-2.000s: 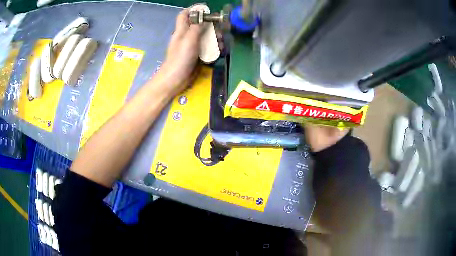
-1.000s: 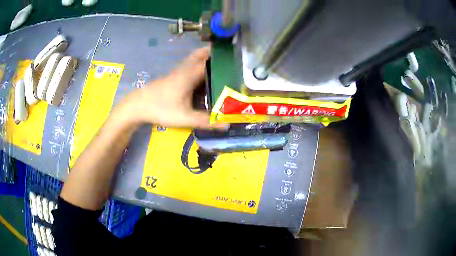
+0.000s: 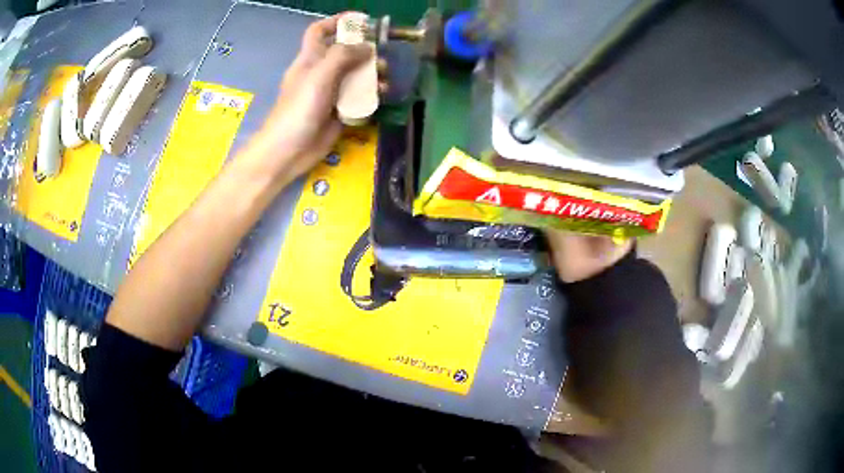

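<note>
My left hand point(image 3: 313, 100) holds a cream oblong plastic housing point(image 3: 357, 88) upright, just left of the brass fitting point(image 3: 404, 34) and its blue ring. My right hand point(image 3: 589, 255) is beneath the press head point(image 3: 639, 83), behind the red and yellow warning label point(image 3: 546, 199). Its fingers are hidden, so I cannot tell what it holds. The black press fixture point(image 3: 393, 199) with its shiny metal front bar point(image 3: 453, 261) lies between my hands.
Several white housings point(image 3: 113, 102) lie on the grey and yellow printed sheet point(image 3: 278, 231) at the left. More loose housings point(image 3: 731, 296) are on the brown cardboard at the right. A blue crate point(image 3: 46, 369) with rows of housings is at the lower left.
A second ago my left hand was blurred at the fixture's left side; now it is up by the brass fitting with a housing. My right hand has come into view under the press head.
</note>
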